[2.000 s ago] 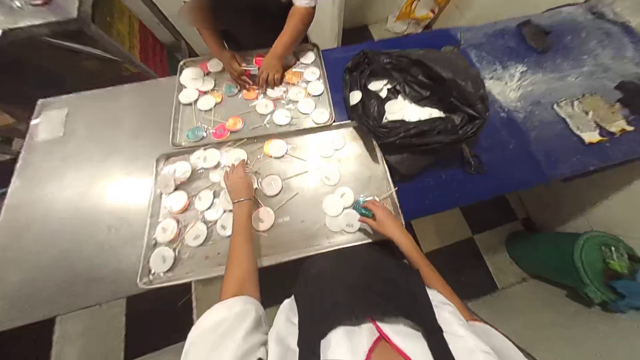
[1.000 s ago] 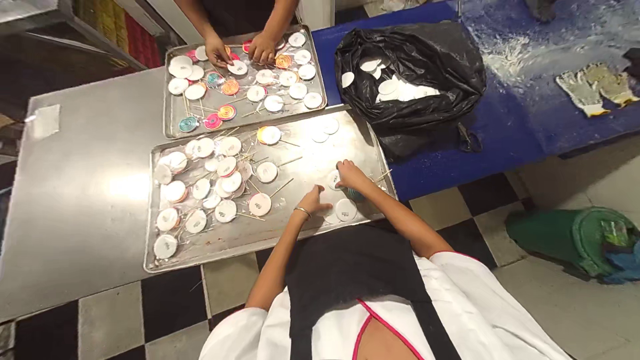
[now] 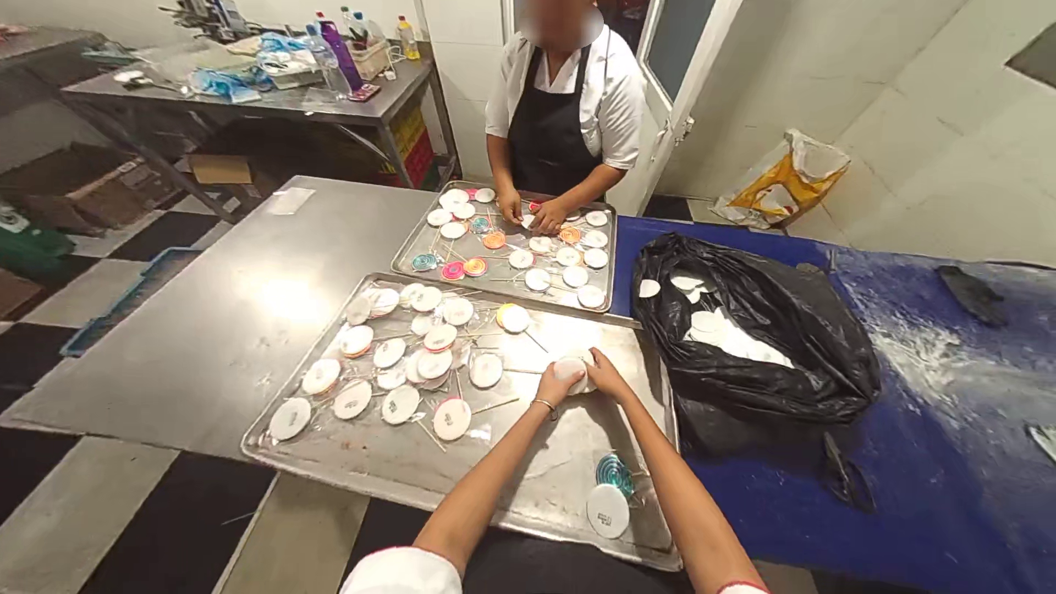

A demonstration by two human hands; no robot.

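Note:
Both my hands hold white paper discs (image 3: 571, 373) between them, over the right part of the near metal tray (image 3: 528, 470). My left hand (image 3: 561, 384) is on the discs' left side and my right hand (image 3: 607, 375) on their right. Wrapped lollipops with white discs on them (image 3: 401, 405) crowd the tray's left half. A teal spiral lollipop (image 3: 614, 474) lies at the lower right, touching a loose white disc (image 3: 608, 511) that bears writing. A black plastic bag (image 3: 759, 330) holding more white discs (image 3: 726, 334) stands open right of the tray.
Across the table, a co-worker in a black apron (image 3: 554, 124) handles lollipops on a second metal tray (image 3: 503, 285). The steel table (image 3: 190, 330) extends left, and a blue surface with white powder (image 3: 949, 412) lies right. Behind stands a cluttered metal table (image 3: 247, 99).
My left hand has moved from the lollipops on the left to the discs at the right, and both hands have gathered discs together. The view has tilted up, showing more of the room.

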